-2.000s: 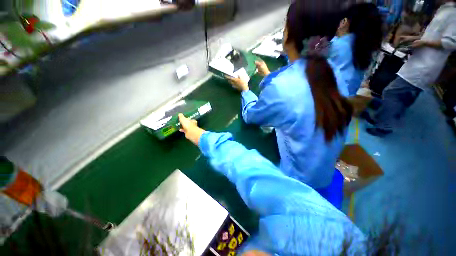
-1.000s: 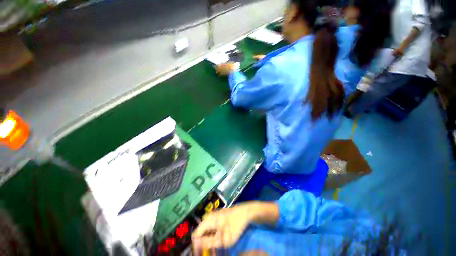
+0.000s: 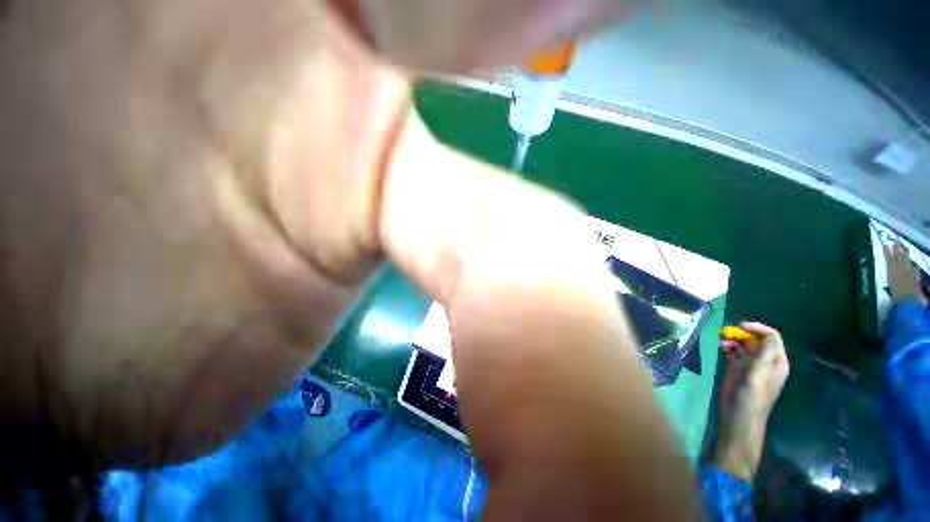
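Observation:
A large, blurred bare hand, which I take as my left hand, is very close to the lens and covers the left and middle of the view. Its fingers cannot be made out. Behind it lies a white and green retail box with a dark tablet picture, partly hidden. The scale's black front panel shows at the box's lower left. My right hand, with a yellow-orange finger cot, is at the box's right edge with fingers curled. Whether it grips the box is unclear.
The green bench runs behind the box, along a pale wall. An orange and white signal tower stands behind the scale. At the far right, another person's hand is on another box.
The view has swung left and tilted. The large hand now blocks much of it. The box lay over the scale a second ago; the right hand has moved to its right edge.

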